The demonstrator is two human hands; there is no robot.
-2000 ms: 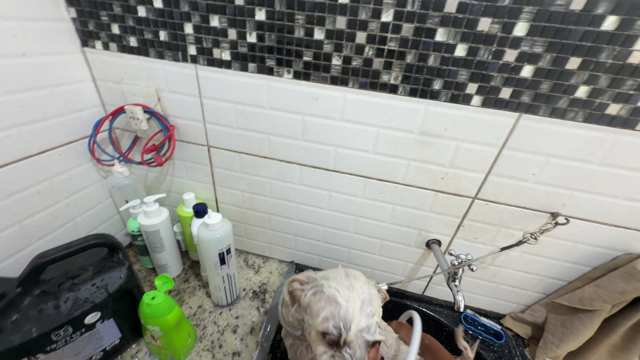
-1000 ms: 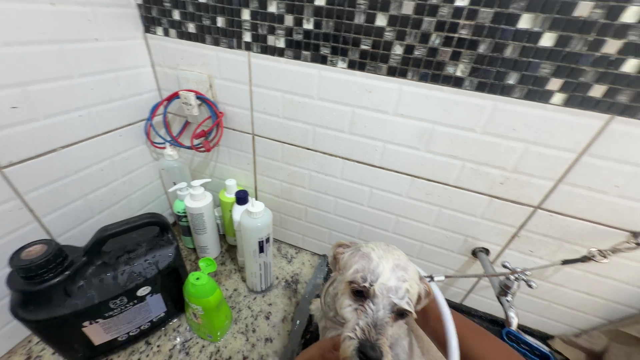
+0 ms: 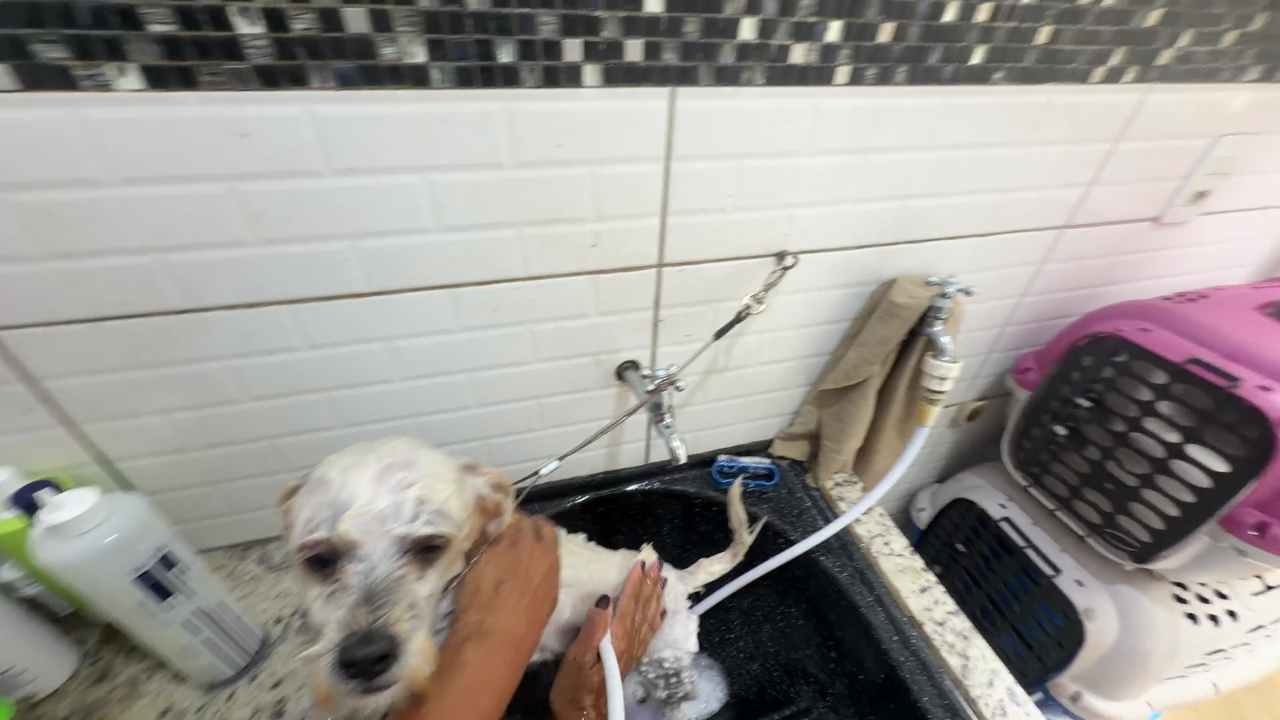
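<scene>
A wet cream-white dog (image 3: 375, 560) with lather on its head stands in a black basin (image 3: 830, 600), facing me. Against the side of its neck rests my left hand (image 3: 515, 565), whose fingertips are hidden. My right hand (image 3: 615, 640) lies along the dog's flank, thumb apart from the fingers. A white hose (image 3: 840, 520) runs from the right tap down behind the dog; a length of white hose (image 3: 611, 675) also shows across my right hand. A thin cable tether (image 3: 610, 425) stretches from the dog's neck to a wall hook. Suds (image 3: 690, 685) are by the dog's hindquarters.
Bottles, including a white one (image 3: 140, 585), stand on the granite counter at left. Behind the basin are a wall tap (image 3: 662, 410) and a blue-edged brush (image 3: 745, 472). A brown cloth (image 3: 870, 380) hangs beside the hose tap (image 3: 940, 330). Pet carriers (image 3: 1140, 440) are stacked at right.
The view has swung right. Both my hands now show on the dog's neck and flank; a second ago they were mostly out of sight.
</scene>
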